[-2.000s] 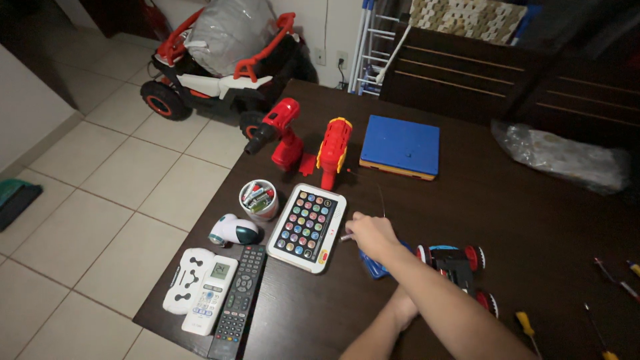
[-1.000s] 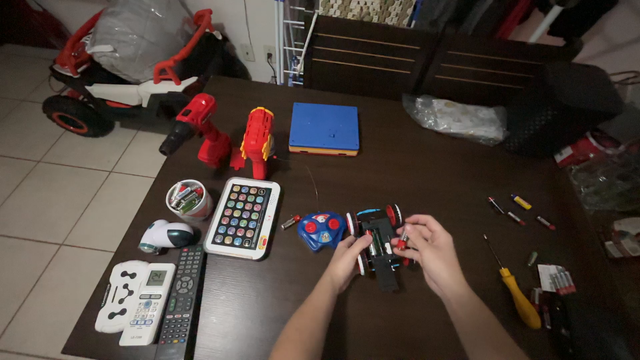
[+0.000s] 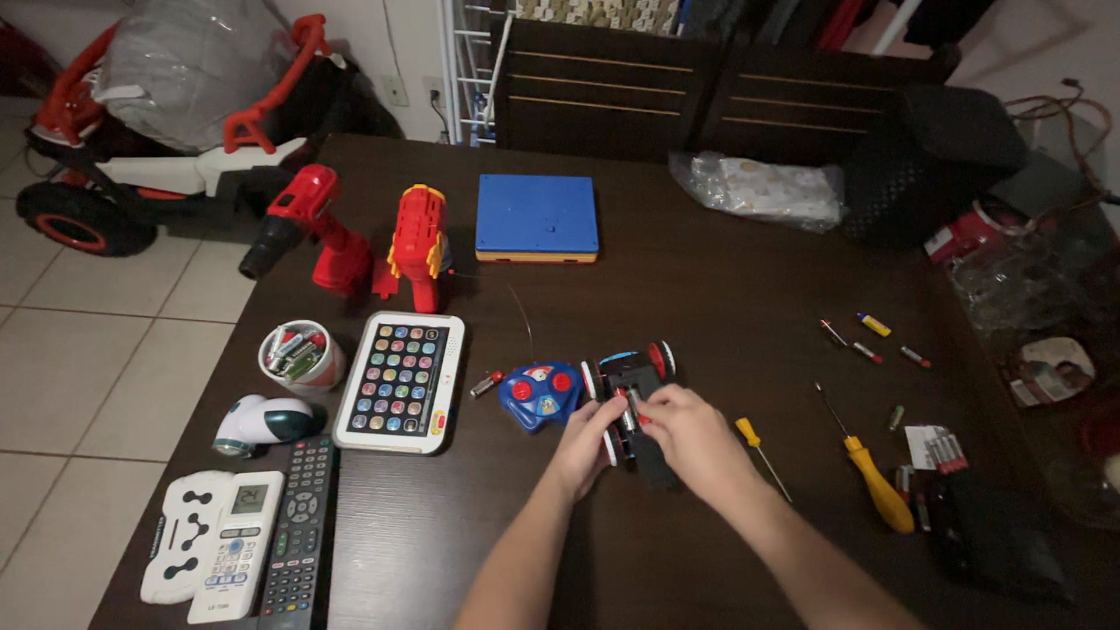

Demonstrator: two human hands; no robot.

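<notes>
An upturned toy car (image 3: 636,376) with a black underside lies on the dark table, batteries showing in its compartment. My left hand (image 3: 584,442) grips the car's left side, thumb beside the batteries. With its fingertips, my right hand (image 3: 687,429) holds an AA battery (image 3: 637,404) at the compartment. Just left of the car sits a blue remote control (image 3: 540,394) with red buttons, and a loose battery (image 3: 486,383) lies beside it. A small yellow screwdriver (image 3: 763,457) is to the right of my right hand.
Left: toy tablet (image 3: 402,383), cup of batteries (image 3: 302,357), TV remote (image 3: 299,529), white remote (image 3: 236,547). Behind: red toy drill (image 3: 324,232), red-yellow toy (image 3: 417,245), blue case (image 3: 537,217). Right: large screwdriver (image 3: 878,486), loose batteries (image 3: 866,352), black pouch (image 3: 989,534).
My right hand has moved in from the car's right side to its battery compartment. Two seconds ago both hands were around the blue remote control; now they are at the car.
</notes>
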